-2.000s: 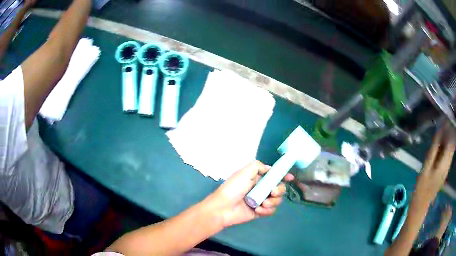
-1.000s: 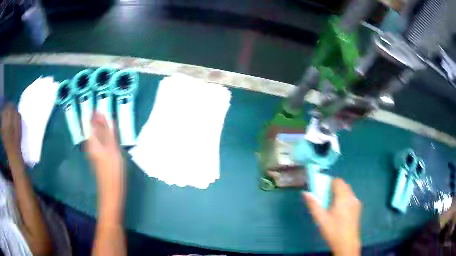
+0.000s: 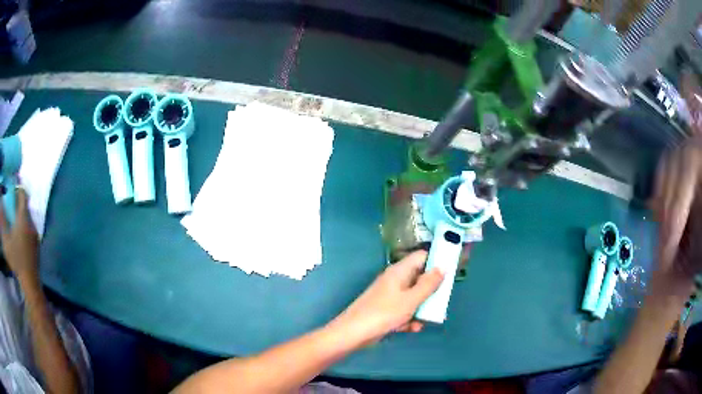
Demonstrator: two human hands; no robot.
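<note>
My left hand (image 3: pixel 392 296) grips the pale handle of a turquoise fan (image 3: pixel 444 265), whose round head lies over the fixture on the green press base (image 3: pixel 400 212), under the silver press head (image 3: pixel 569 100). Crumpled white scrap (image 3: pixel 473 196) at the press tip overlaps the fan's dark centre and hides part of it. My right hand (image 3: pixel 677 200) is blurred, raised at the far right edge beside the press; its grip is unclear.
A stack of flat white sleeves (image 3: pixel 265 188) lies mid-bench. Three fans (image 3: pixel 142 154) stand in a row to its left. Two fans (image 3: pixel 600 269) lie at right near clear plastic. A person's hand (image 3: pixel 19 238) holds a fan at far left, beside more white sleeves (image 3: pixel 48 158).
My left hand has left the fan row and now holds the fan at the press. My right hand has let go of that fan and moved up right. The row has gone from four fans to three.
</note>
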